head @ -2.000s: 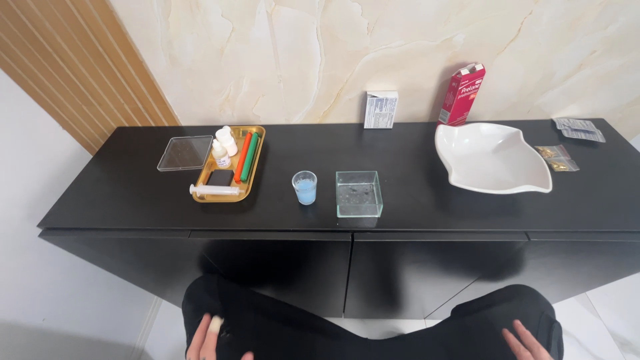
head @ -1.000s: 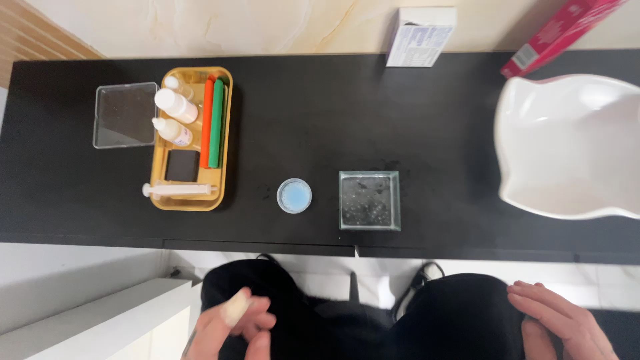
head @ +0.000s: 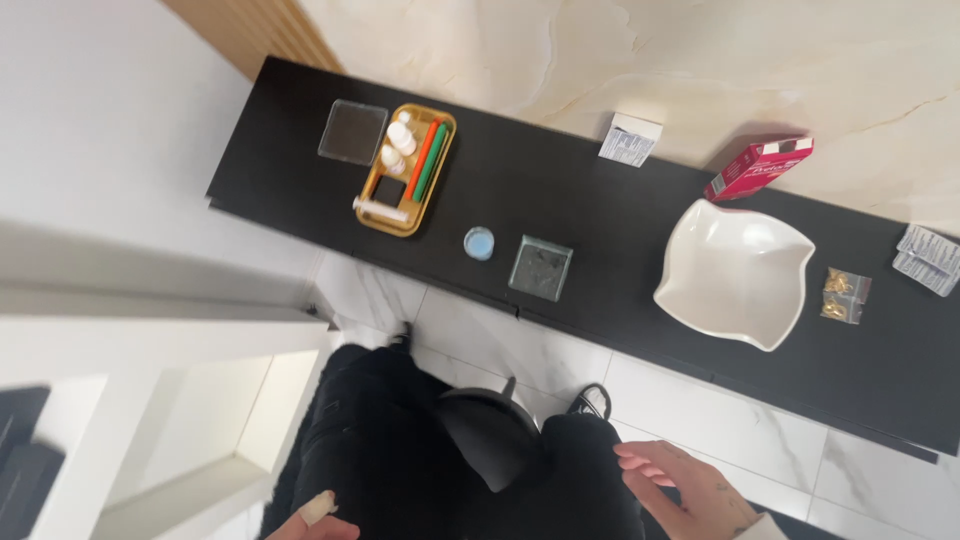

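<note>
My left hand (head: 315,521), a pale wrap on one fingertip, hovers over my left thigh and is cut off by the frame's bottom edge; it holds nothing. Near my right knee is my right hand (head: 679,484), fingers apart and nothing in them. Nearest to both on the black cabinet top are a small cup of blue liquid (head: 478,244) and a square clear dish (head: 541,268). Left of these lies a gold tray (head: 430,217) with white bottles (head: 401,138), orange (head: 422,160) and green (head: 430,163) sticks, a dark square pad (head: 389,191) and a syringe (head: 381,209).
A flat clear lid (head: 353,132) lies left of the tray. Against the wall are a white box (head: 631,139) and a pink box (head: 757,169). Rightward come a white bowl (head: 735,274), small bags of gold pieces (head: 843,295) and blister packs (head: 928,258). White shelving (head: 172,450) borders the left.
The view has tilted and swung widely. Both hands stay low by my legs, touching nothing on the cabinet top, where the cup, dish and tray keep their arrangement.
</note>
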